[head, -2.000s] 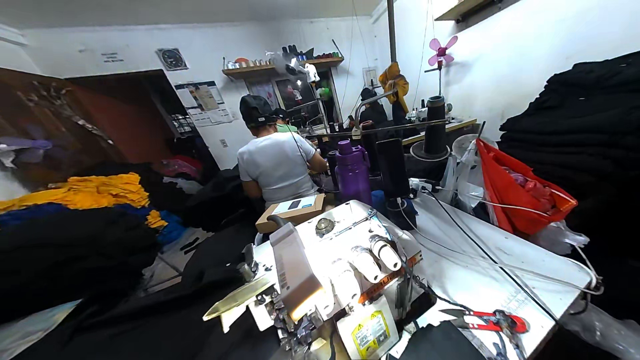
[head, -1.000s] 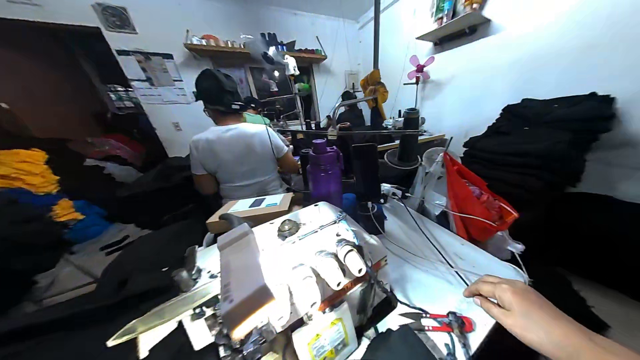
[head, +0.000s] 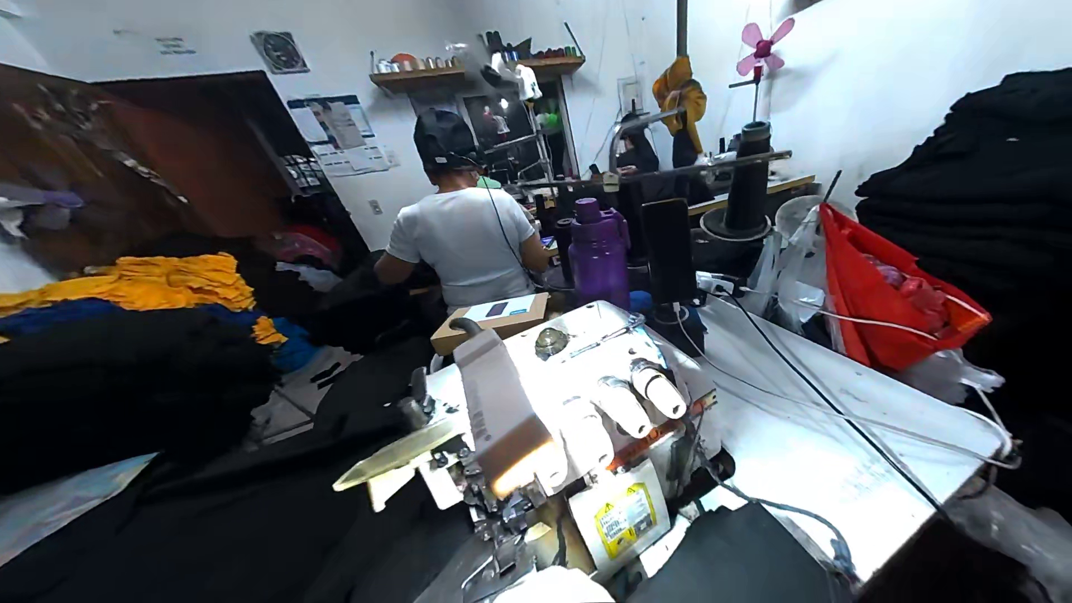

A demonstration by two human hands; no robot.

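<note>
Neither of my hands can be made out. A white overlock sewing machine [head: 544,377] stands in front of me, its lamp light glaring on the lower front. Thread tension knobs [head: 624,406] line its face, and a pale pointed strip [head: 402,456] juts out to its left. At the bottom edge is an overexposed white shape [head: 557,586]; I cannot tell what it is. Dark fabric [head: 745,557] lies at the machine's lower right, on the white table [head: 796,452]. More black fabric [head: 251,519] spreads across the lower left.
Behind the machine are a cardboard box [head: 448,339], a purple bottle [head: 599,260] and an upright phone [head: 668,251]. Cables cross the table towards a red bag [head: 888,293]. A person in a white shirt [head: 465,243] sits beyond. Black garments [head: 980,167] are stacked at right.
My right hand, over the table's right part a second ago, is out of view. The red-handled tool that lay on the table is no longer seen there. The view has swung left.
</note>
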